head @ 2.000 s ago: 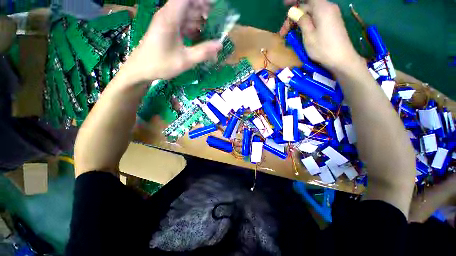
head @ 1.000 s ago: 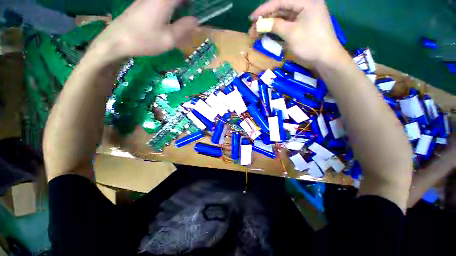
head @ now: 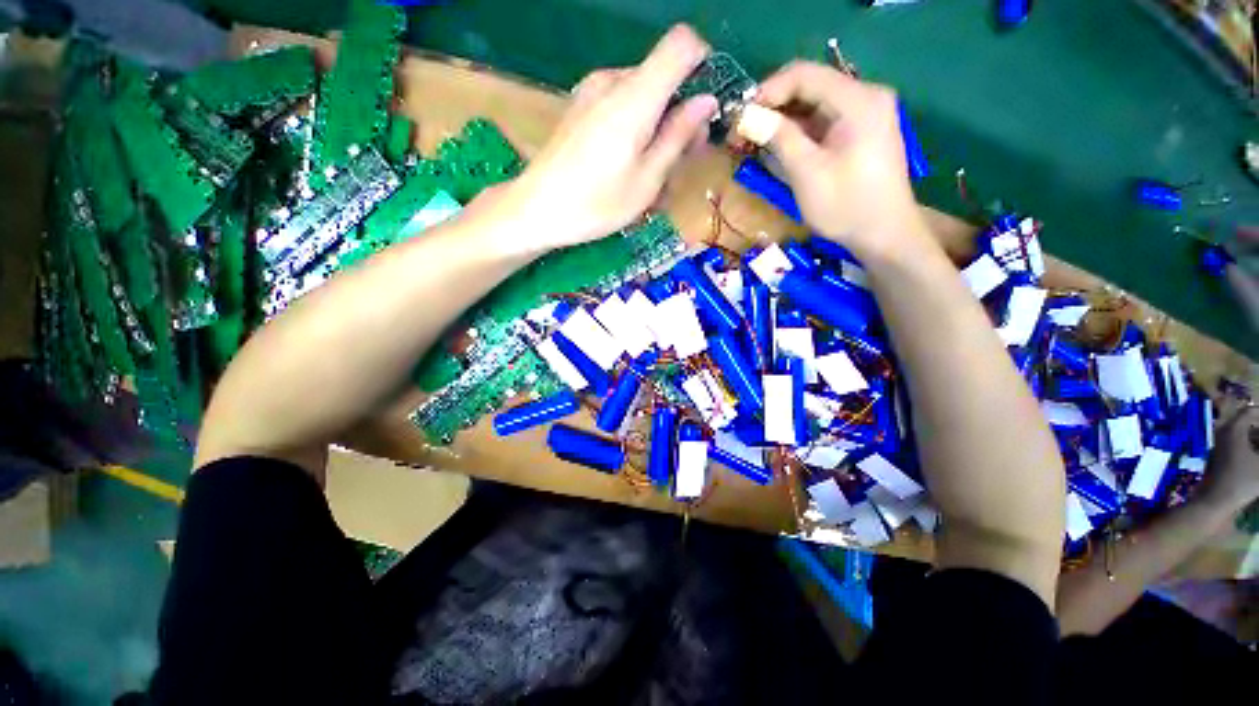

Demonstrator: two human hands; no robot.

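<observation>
My left hand [head: 621,145] holds a small green circuit board [head: 715,86] between thumb and fingers at the far edge of the bench. My right hand [head: 835,145], with a cream finger cot [head: 758,124] on one finger, meets the board's right side. Its fingertips are pinched there; what they pinch is too small to tell. A blue battery cell [head: 768,188] lies just below the right fingers. Blue cells with white pads [head: 780,410] and thin wires are heaped below my hands.
Green board panels [head: 362,90] pile at left on the brown bench [head: 552,476]. A green conveyor belt [head: 1077,124] with a few blue cells [head: 1157,195] runs beyond. Another person's arm [head: 1160,552] reaches in at right. A cardboard box [head: 394,510] is below the bench edge.
My left hand has moved right and my hands have come together at the board. The left hand's blurred board is now held steady at the right fingertips. The camera view has shifted.
</observation>
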